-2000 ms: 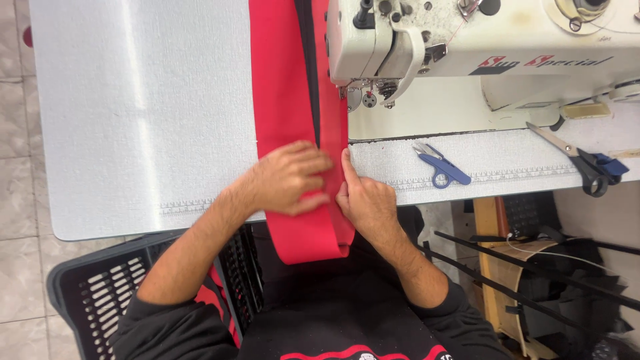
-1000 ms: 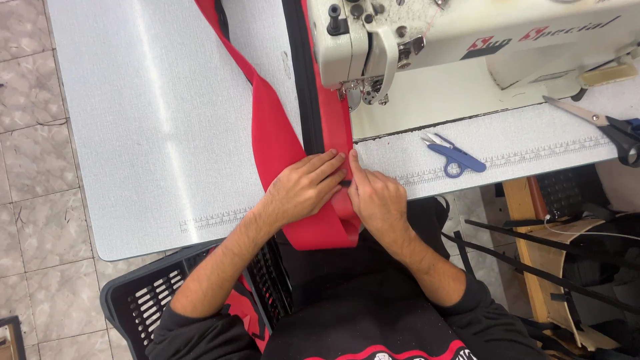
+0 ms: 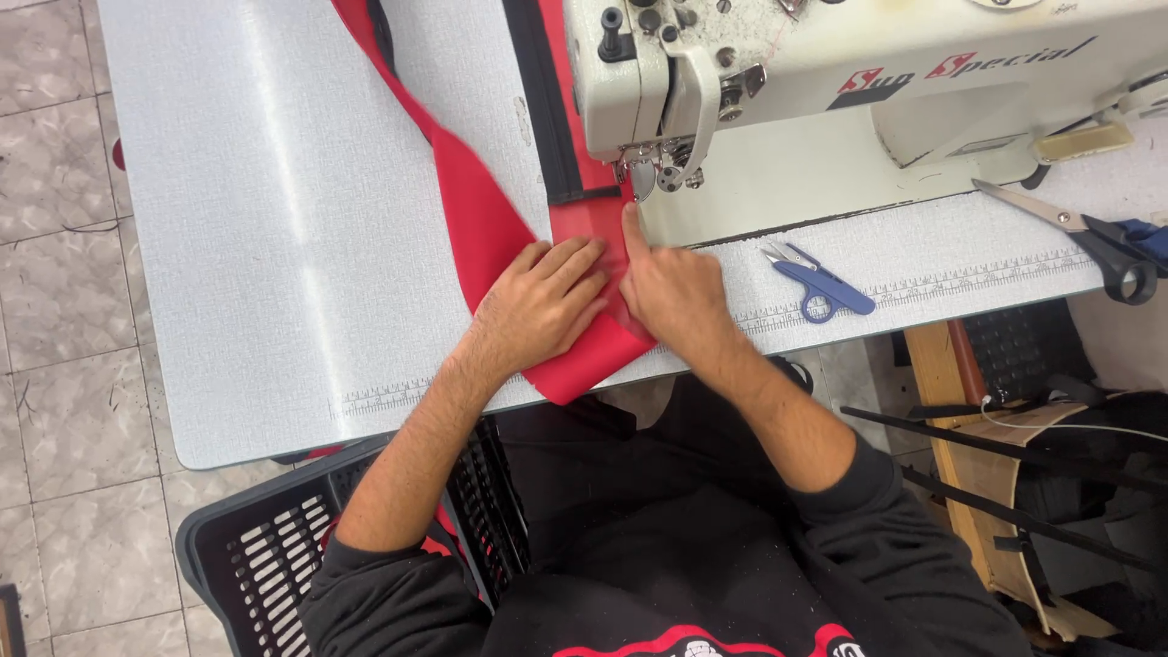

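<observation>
A long strip of red fabric (image 3: 484,219) lies folded and twisted on the table, one layer running under the presser foot of the sewing machine (image 3: 639,178). Along that layer lies a black band (image 3: 546,109), its lower end beside the needle area. My left hand (image 3: 543,306) rests on the red fabric with its fingers spread loosely, pressing it flat. At the fabric's right edge is my right hand (image 3: 675,287), index finger pointing up close to the presser foot, the other fingers curled; whether they pinch the fabric cannot be told.
Blue thread snips (image 3: 821,285) lie right of my right hand on the table's printed ruler edge. Farther right are black-handled scissors (image 3: 1086,228). A dark plastic basket (image 3: 210,566) with red fabric stands below the table at left. Black strips (image 3: 1004,443) hang at lower right.
The black band's lower end, hidden near my hands a second ago, now shows beside the presser foot. The red strip's far part has swung out to the left since the earliest frame.
</observation>
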